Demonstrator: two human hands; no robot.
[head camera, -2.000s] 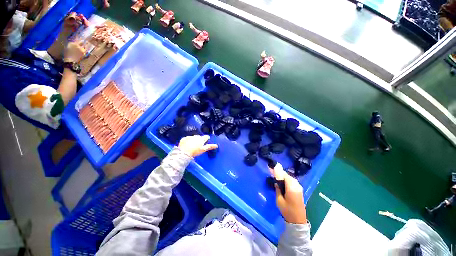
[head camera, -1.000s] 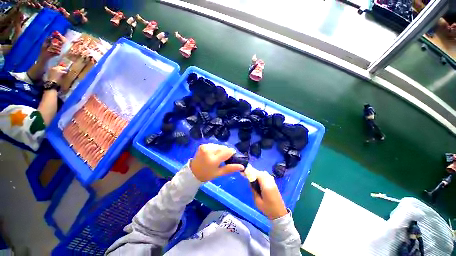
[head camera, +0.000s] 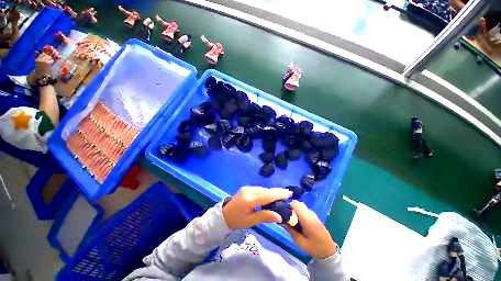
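My left hand (head camera: 250, 207) is closed on a black hair piece (head camera: 279, 209), which sits against the pale head of a dark figure (head camera: 295, 222). My right hand (head camera: 313, 233) grips the dark figure, mostly hidden in the fingers. Both hands meet over the near right edge of the blue parts tray (head camera: 220, 189). Loose black pieces (head camera: 269, 129) lie heaped along the tray's far side. Another black piece shows just beyond the fingertips; I cannot tell if it is touched.
Left: lined tray (head camera: 129, 49) of flesh-coloured parts, blue slatted crate (head camera: 129, 236), a person's arm (head camera: 48, 99). Beyond: green conveyor (head camera: 351, 99) with pink-and-red figures (head camera: 293, 77) and a dark figure. Right: white sheet (head camera: 379, 241), ribbed sheet (head camera: 467, 236) with dark figures.
Both hands have moved toward my body and slightly right, now closed together around the black piece and the figure. Earlier the hands were apart, the left reaching into the tray.
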